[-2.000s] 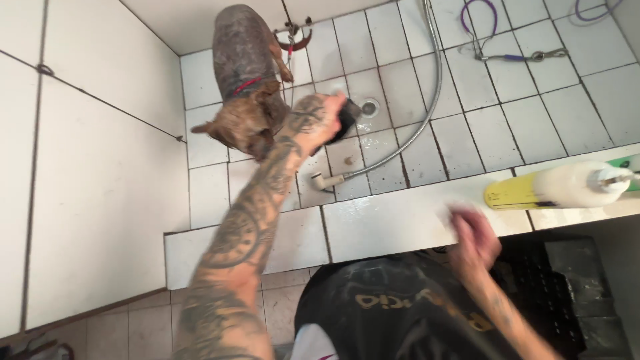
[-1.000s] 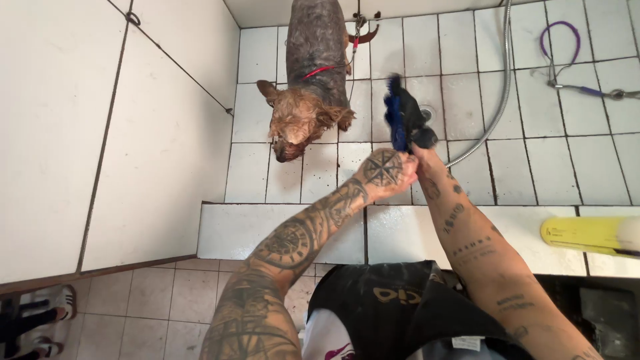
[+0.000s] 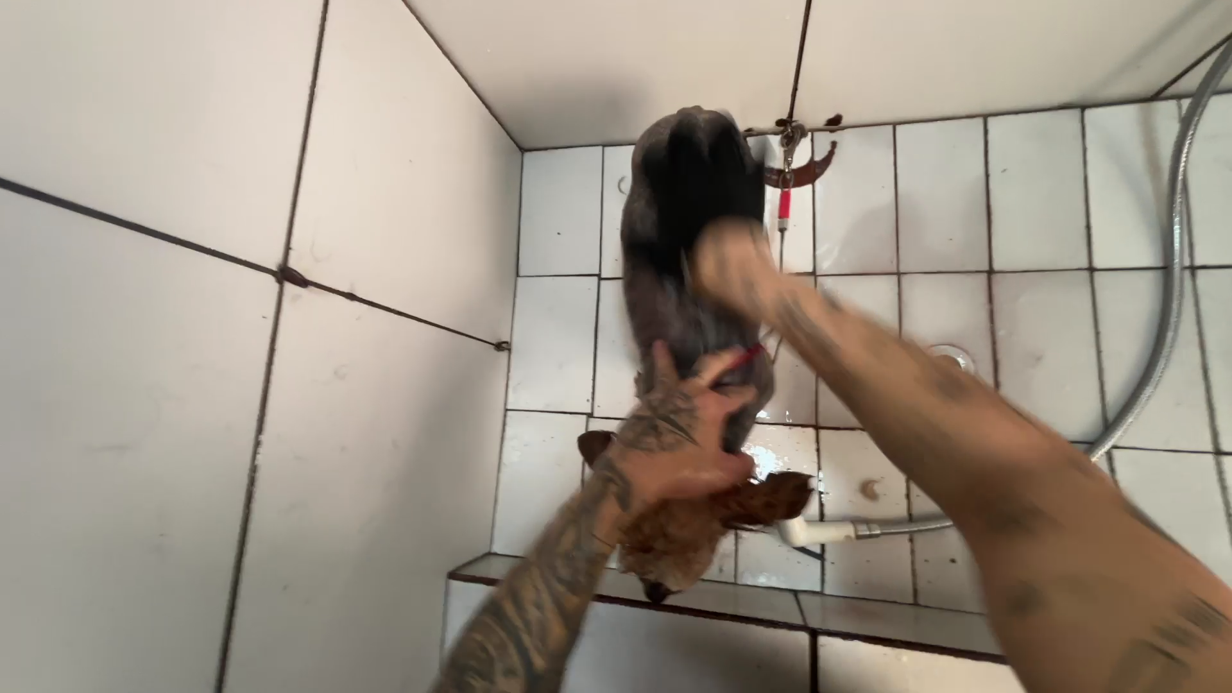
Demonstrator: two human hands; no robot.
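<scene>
A wet small dog [image 3: 664, 318] with a dark grey body and a brown head stands in a white-tiled tub, its head toward me. My left hand [image 3: 683, 433] grips it around the neck, by a red collar [image 3: 746, 358]. My right hand [image 3: 707, 202] wears a black glove and lies over the dog's back with its fingers spread; it is blurred. A tether with a red sleeve [image 3: 784, 207] hangs from a metal clip [image 3: 791, 135] at the back wall. My left hand and forearm hide part of the dog's neck and head.
A white shower head [image 3: 813, 531] lies near the dog's head, its metal hose [image 3: 1169, 308] curving up the right side. A round drain [image 3: 953, 358] is partly behind my right forearm. The tub's tiled front ledge [image 3: 895, 616] runs below, and a tiled wall [image 3: 404, 289] stands at the left.
Both hands were together at a blue and black glove beside the dog. Now the right one is gloved on its back and the left one is at its neck. The view has shifted closer to the dog.
</scene>
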